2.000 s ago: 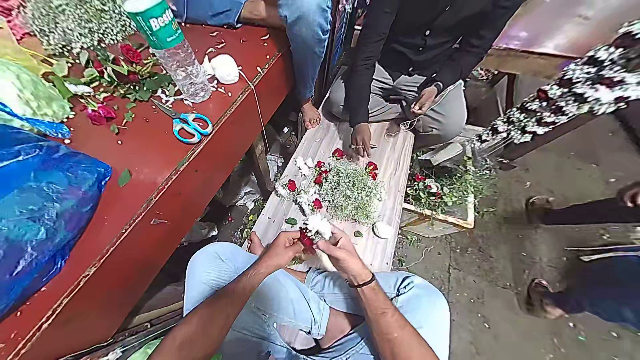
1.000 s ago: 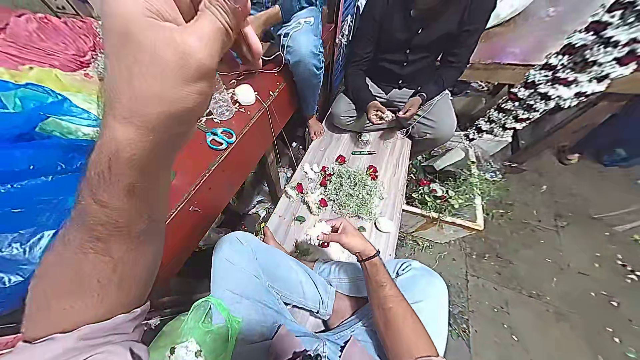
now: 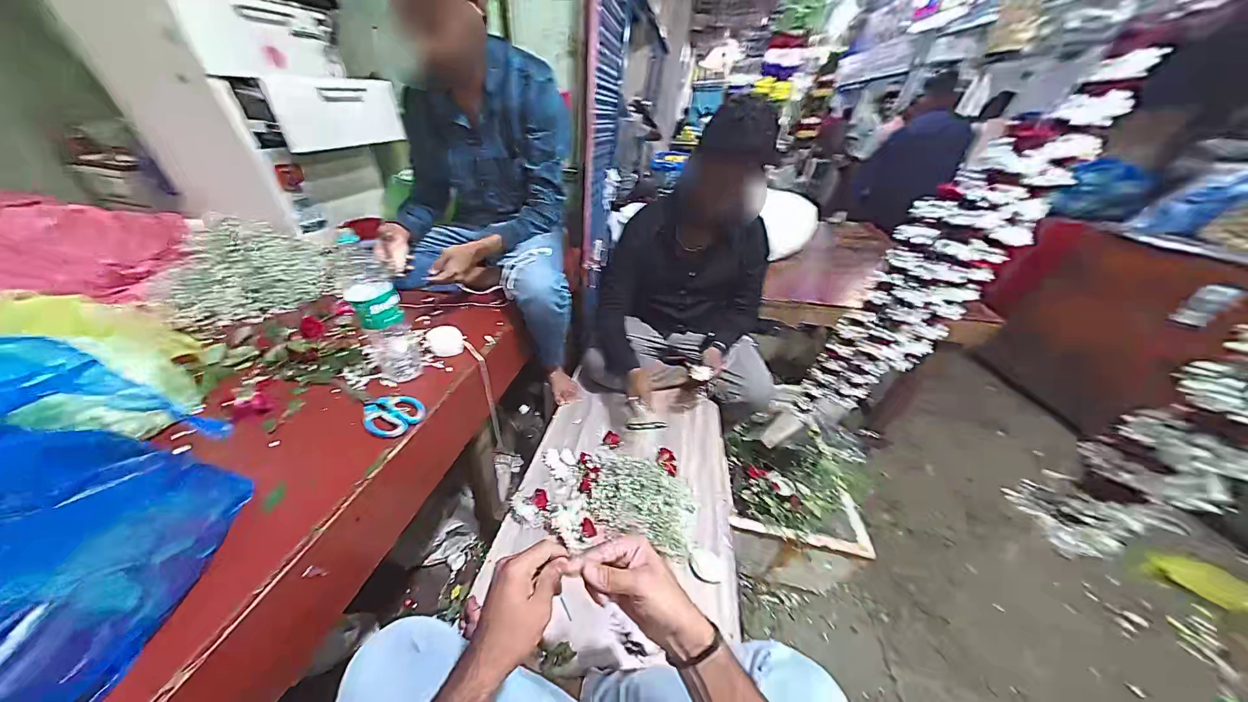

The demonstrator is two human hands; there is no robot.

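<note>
My left hand (image 3: 522, 590) and my right hand (image 3: 639, 585) meet above the near end of a pale wooden board (image 3: 717, 487). Their thumbs and forefingers are pinched close together; whatever lies between the fingertips is too small to make out. Just beyond them a heap of small white filler flowers (image 3: 639, 502) rests on the board. Red roses (image 3: 588, 527) and white blossoms (image 3: 561, 463) lie around its left and far sides. A round white thing (image 3: 707, 565), perhaps a thread spool, sits right of the heap.
On the red table (image 3: 322, 546) at left are blue-handled scissors (image 3: 393, 416), a plastic bottle (image 3: 380, 317), a white thread ball (image 3: 446, 340) and a blue plastic sheet (image 3: 107, 556). Two people sit beyond, one handling a white flower. Flower garlands (image 3: 907, 283) hang at right.
My left hand, raised high at the upper left one second ago, is down beside my right. The white flowers seen in my right hand then no longer show there. The view has tilted up.
</note>
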